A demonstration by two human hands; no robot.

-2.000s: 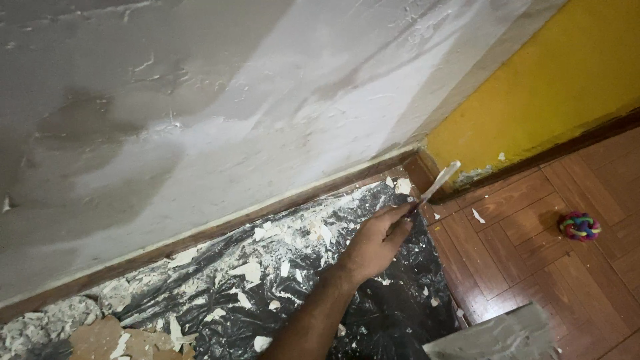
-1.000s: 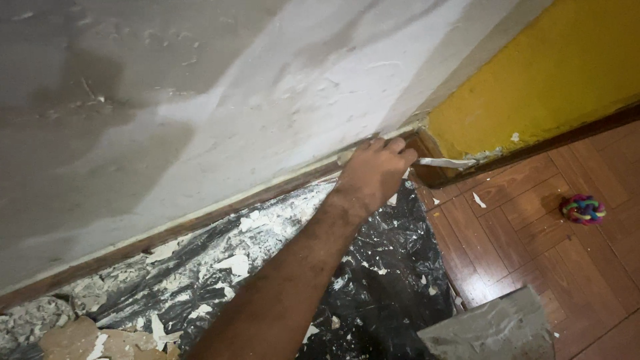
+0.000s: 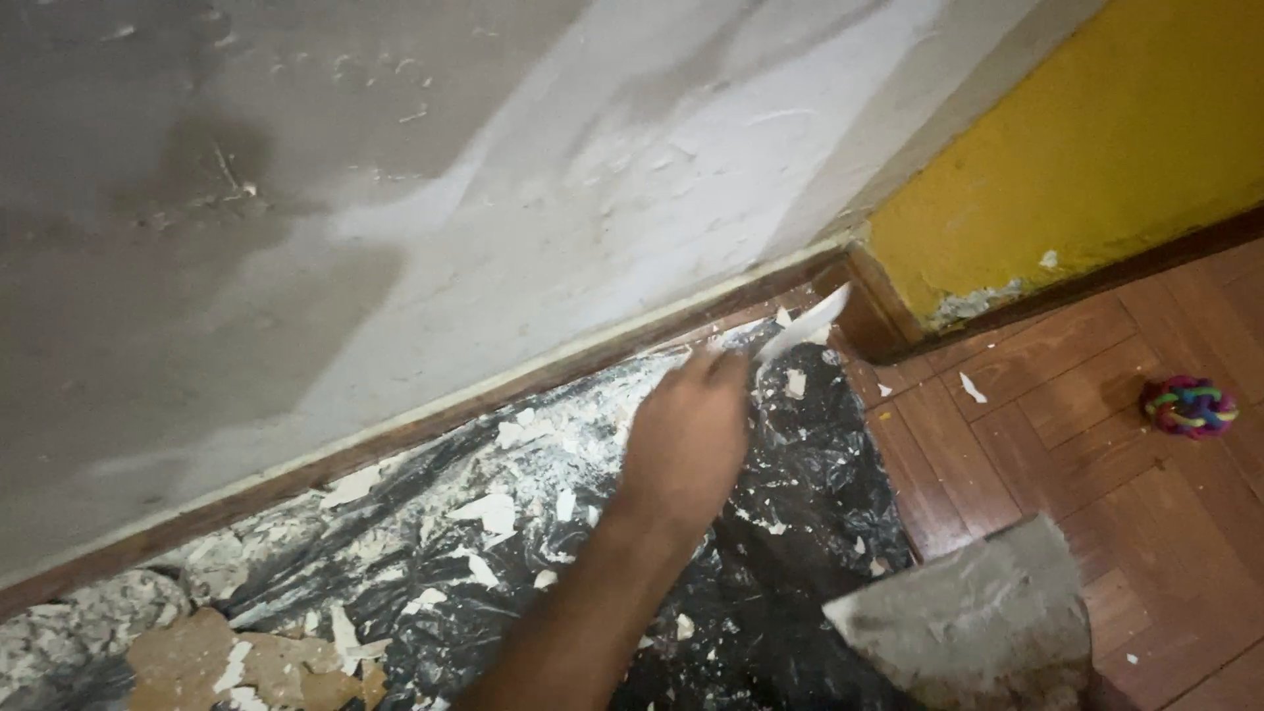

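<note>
My left hand (image 3: 691,425), somewhat blurred, reaches over the black plastic sheet (image 3: 800,592) and is closed around a narrow putty knife (image 3: 805,326). Its pale blade points up and right, near the brown wooden corner block (image 3: 874,306); the handle is hidden by the fingers. A broad, flat blade coated in grey filler (image 3: 978,612) juts in at the lower right, over the sheet's edge and the floor. What holds it is out of view, and so is my right hand.
A patched grey-white wall (image 3: 592,217) meets a wooden baseboard (image 3: 434,425). The yellow wall (image 3: 1066,168) is chipped low down. White flakes (image 3: 489,513) and brown scraps (image 3: 207,662) litter the sheet. A multicoloured knotted ball (image 3: 1190,407) lies on the parquet (image 3: 1165,543).
My left hand has moved from beside the baseboard, down and away from the wall, with the putty knife still in it. The blade has swung from pointing right to pointing up and right.
</note>
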